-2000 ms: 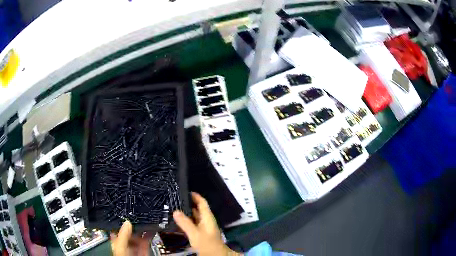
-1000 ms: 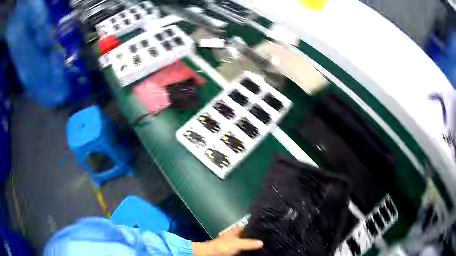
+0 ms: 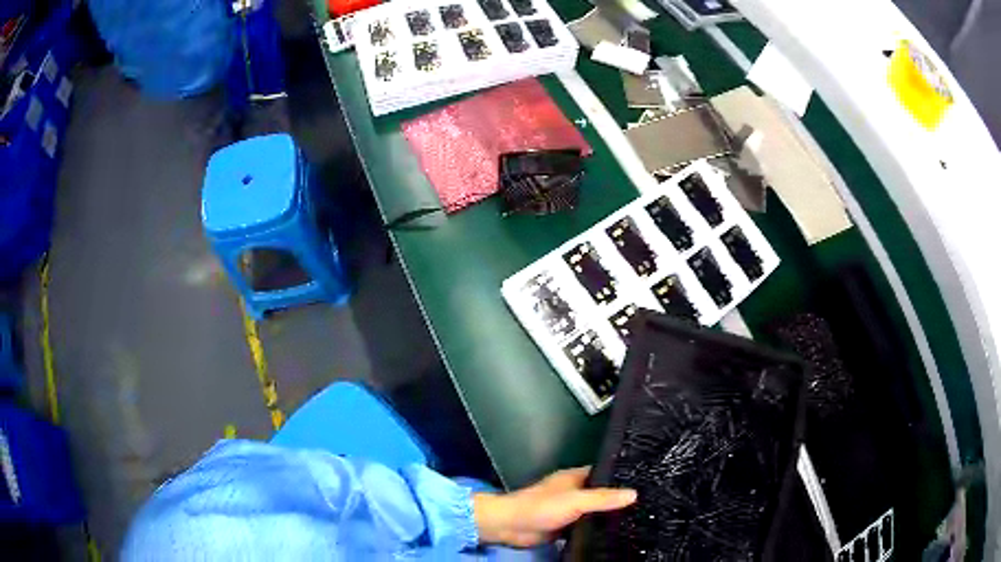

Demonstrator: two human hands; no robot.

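Note:
A black tray (image 3: 703, 439) with a loose pile of thin black parts (image 3: 692, 467) is at the lower right, partly cut off by the bottom edge. My left hand (image 3: 549, 507) grips its left rim, thumb over the rim and fingers hidden beneath. The tray's upper corner overlaps a white blister tray (image 3: 648, 280) with black boards in its pockets. My right hand is not in view. A red-pink bubble bag (image 3: 472, 137) lies flat farther along the bench, with a small black box of thin parts (image 3: 541, 181) on its near edge.
The green bench (image 3: 439, 285) has another stack of white blister trays (image 3: 467, 55) at the top. Grey-beige plates (image 3: 681, 137) lie beside the white shelf (image 3: 867, 99). Blue stools (image 3: 258, 203) stand on the floor at left. Part of a person in blue (image 3: 170, 44) shows at upper left.
The view has swung left along the bench, then steadied. Two seconds ago both hands held the tray's near edge; now only my left hand shows, on its left rim.

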